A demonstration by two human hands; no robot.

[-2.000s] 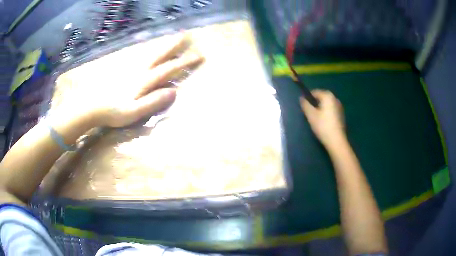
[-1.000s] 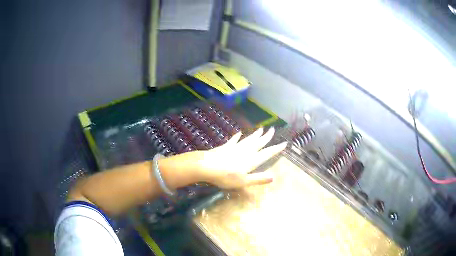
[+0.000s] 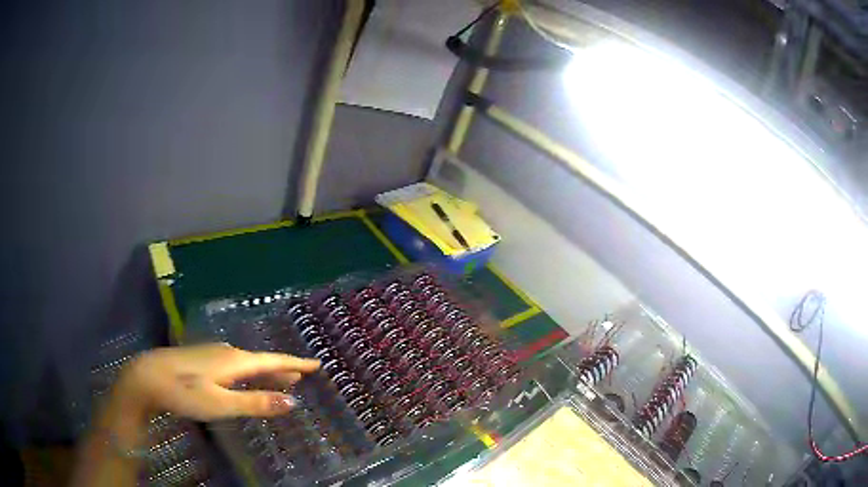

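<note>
My left hand (image 3: 214, 380) is at the lower left, over the left part of the clear side tray (image 3: 224, 328). Its fingers are apart and I see nothing held. The index fingertip is close to the outer row of speaker discs (image 3: 328, 357); I cannot tell whether it touches. Close rows of dark discs with pale rings and red wires fill the tray's right part. The front tray with its tan sheet (image 3: 562, 457) is cut off by the bottom edge. My right hand is out of the picture.
A rear clear tray (image 3: 733, 409) holds ribbed stacks of discs (image 3: 664, 395) at the right. A blue bin (image 3: 419, 243) with yellow paper and a dark pen-like item (image 3: 447, 225) stands behind. A bright tube lamp (image 3: 723, 162) hangs over the right. A red cable loops at the far right.
My left hand has moved from the tan front tray, left and back to the side tray. The view has turned left since two seconds ago, and my right hand with the black probe has left it.
</note>
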